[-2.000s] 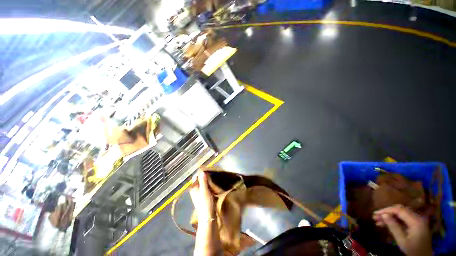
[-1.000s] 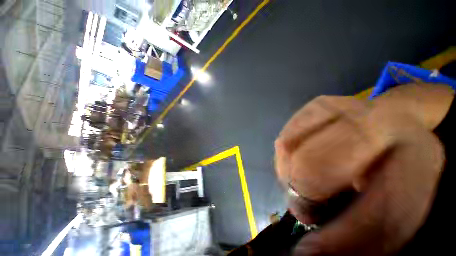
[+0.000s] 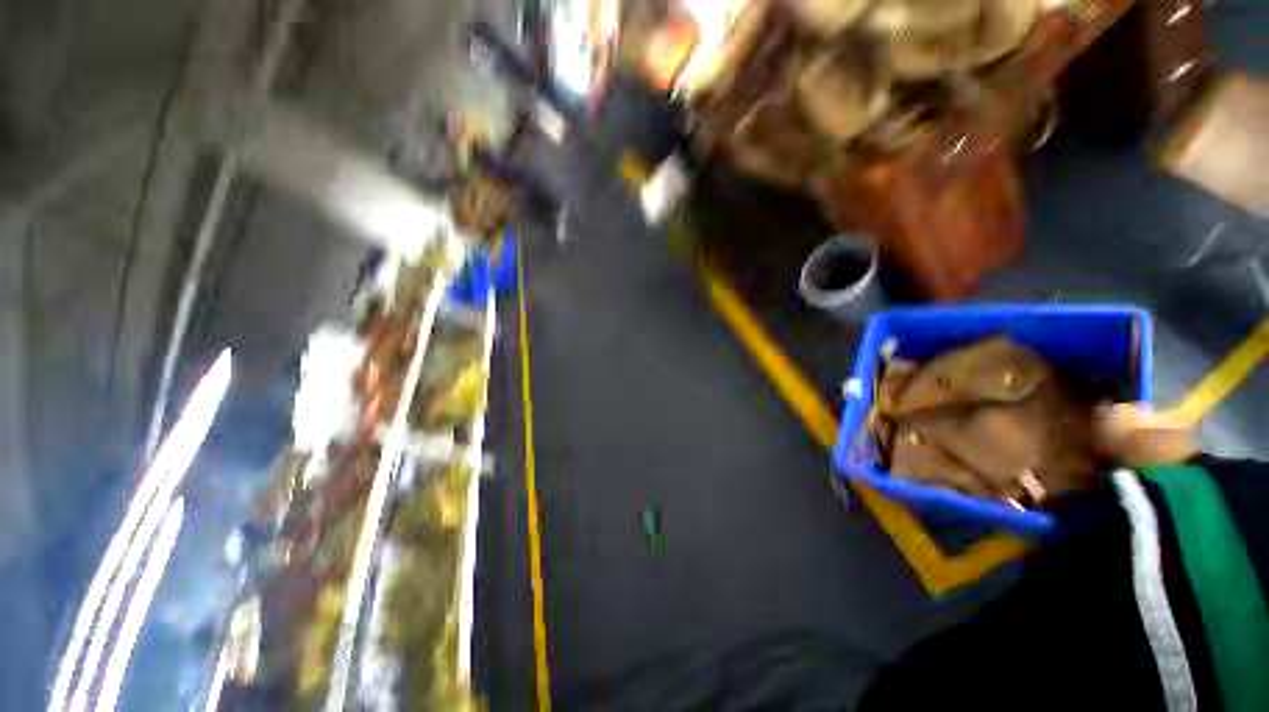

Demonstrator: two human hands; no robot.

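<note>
A blue bin [image 3: 1009, 320] stands on the floor at the right. Brown bag pieces [image 3: 974, 417] lie heaped in it, with small pale tabs and small shiny spots on them. One hand, which looks like my right hand [image 3: 1148, 434], is at the bin's right rim beside the brown pieces. It is small and blurred, and its fingers cannot be made out. A dark sleeve with white and green stripes [image 3: 1183, 584] is in front of it at the lower right. My left hand is not in view.
A round grey-white container [image 3: 841, 273] stands beyond the bin. Brown bags [image 3: 932, 209] are heaped behind it. Yellow floor lines [image 3: 765, 348] run past the bin. Racks with blurred goods [image 3: 432, 501] line the left side. Another blue bin [image 3: 480, 274] is farther off.
The view has swung round, and the bin now shows whole. The large blurred hand close to the camera is gone. The bag held in my left hand two seconds ago is out of view.
</note>
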